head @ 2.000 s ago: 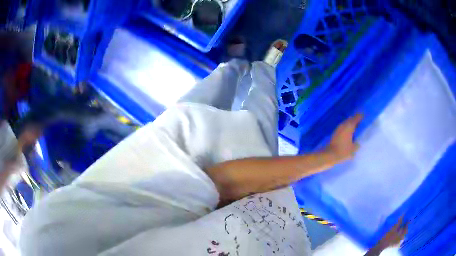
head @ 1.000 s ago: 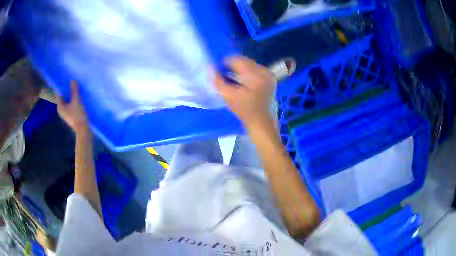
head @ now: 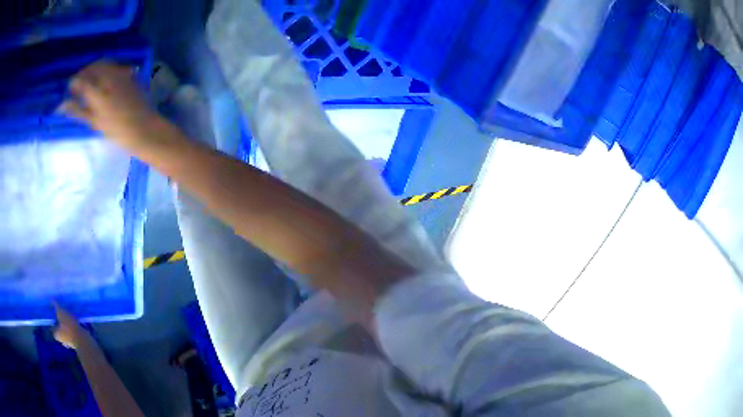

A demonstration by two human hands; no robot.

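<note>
A blue tote (head: 134, 281) with a wrinkled white liner (head: 61, 212) is at the left side, cut off by the picture's edge. My left hand (head: 70, 330) is at its near rim, fingers against the edge. My right hand (head: 106, 96) reaches across over its far end, blurred and with fingers bent; whether it grips the tote is unclear.
Stacked blue totes (head: 456, 57), the top one lined white, stand at upper right by a blue lattice crate (head: 342, 57). More nested totes (head: 668, 106) stand beside a bright white surface (head: 603, 269). Striped tape (head: 440, 195) crosses the floor.
The lined tote, earlier held in front of me by both hands, is now at the left. My view has turned, and my right arm now stretches across my body.
</note>
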